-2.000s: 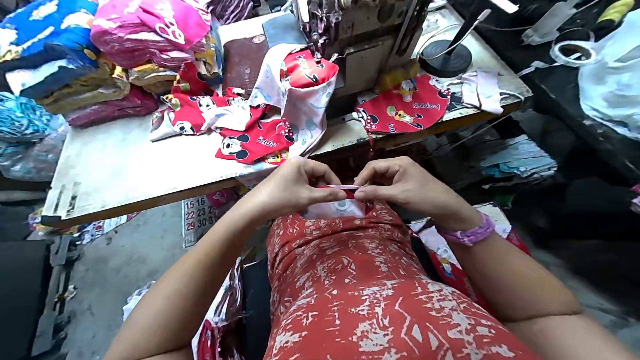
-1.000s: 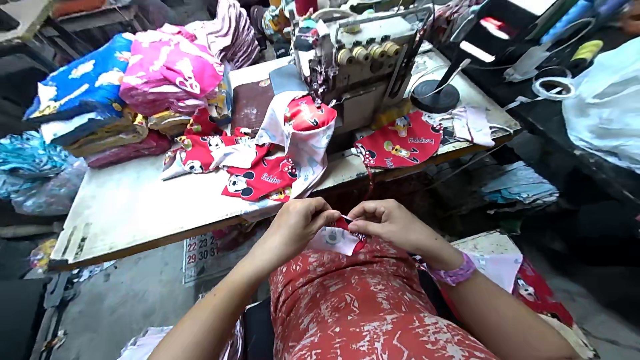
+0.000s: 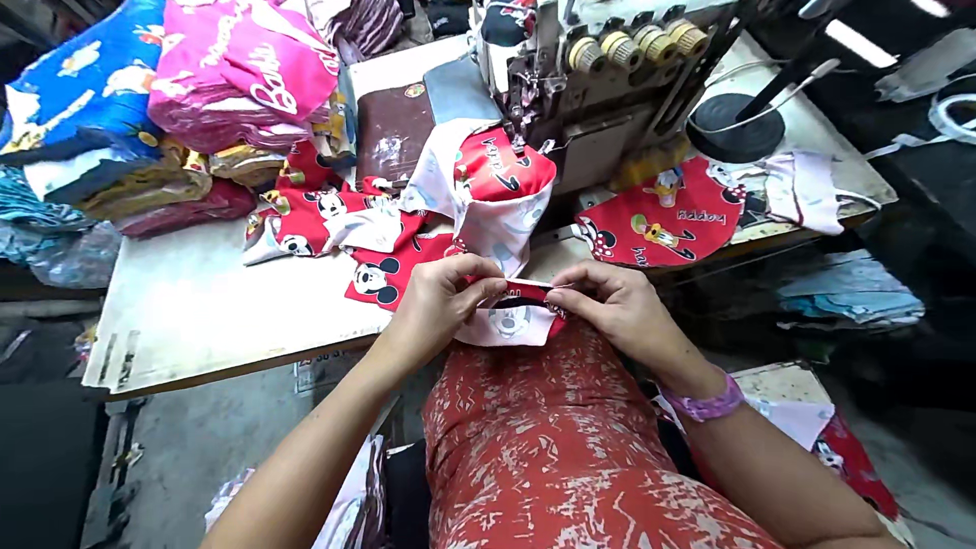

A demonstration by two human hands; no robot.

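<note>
My left hand [image 3: 450, 297] and my right hand [image 3: 610, 305] pinch the two ends of a folded edge on a small red printed fabric piece [image 3: 507, 326], whose pale reverse side hangs down over my lap. Just beyond my hands, a red printed fabric piece [image 3: 503, 171] with a pale underside lies at the sewing machine's needle area. Other red printed pieces [image 3: 374, 278] are spread to its left. Another red printed piece [image 3: 671, 221] rests right of the machine, at the table edge.
The industrial sewing machine [image 3: 602, 137] with several thread-tension knobs stands on a worn white table [image 3: 229, 305]. Stacks of blue [image 3: 84, 76] and pink printed fabric [image 3: 236, 76] fill its left back. A round black base [image 3: 736, 126] is at the right; folded light-blue fabric [image 3: 854, 286] lies below it.
My hands still pinch the fabric at my lap, now held just in front of the table edge. The folded edge between my fingers is stretched wider than a second ago.
</note>
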